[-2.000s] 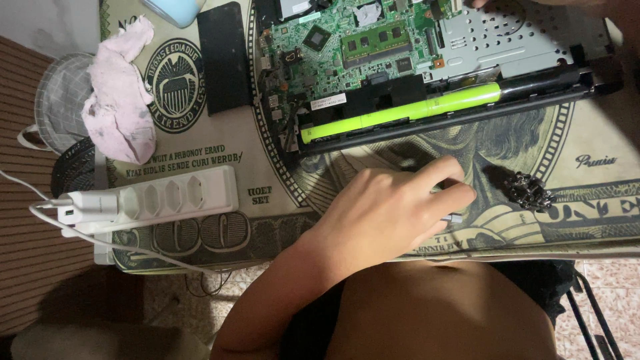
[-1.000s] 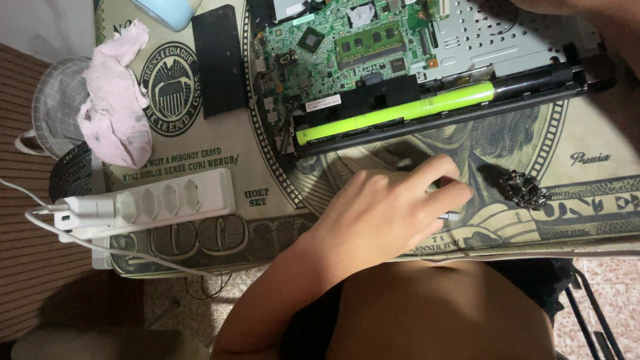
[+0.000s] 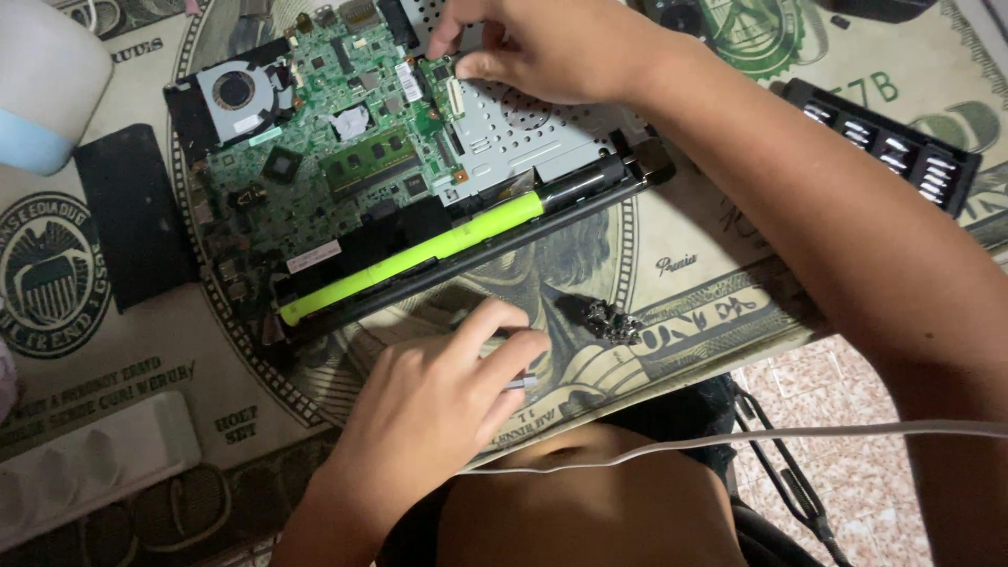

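An opened laptop base lies on the table, its green motherboard [image 3: 311, 169] bare, with a cooling fan [image 3: 235, 90], a memory module [image 3: 368, 165] and a long battery pack with a bright green wrap [image 3: 413, 256] along the near edge. At the board's right edge, beside a white connector, my right hand [image 3: 543, 51] has thumb and index finger close to a small green circuit board [image 3: 445, 87]; whether they grip it is unclear. My left hand [image 3: 449, 386] rests in front of the battery, fingers curled around a small grey object [image 3: 520, 383], mostly hidden. Right of it lies a pile of small screws [image 3: 613, 321].
A banknote-print mat [image 3: 677, 228] covers the table. A flat black panel [image 3: 138, 216] and a white power strip [image 3: 98, 465] lie left, a white-and-blue container [image 3: 47, 87] at upper left. A black case of bits [image 3: 882, 142] lies right. A white cable [image 3: 709, 441] crosses the front.
The view has shifted right. My right hand, only partly seen at the top edge before, is now plainly over the laptop's board. My left hand keeps its place, still with the small grey object.
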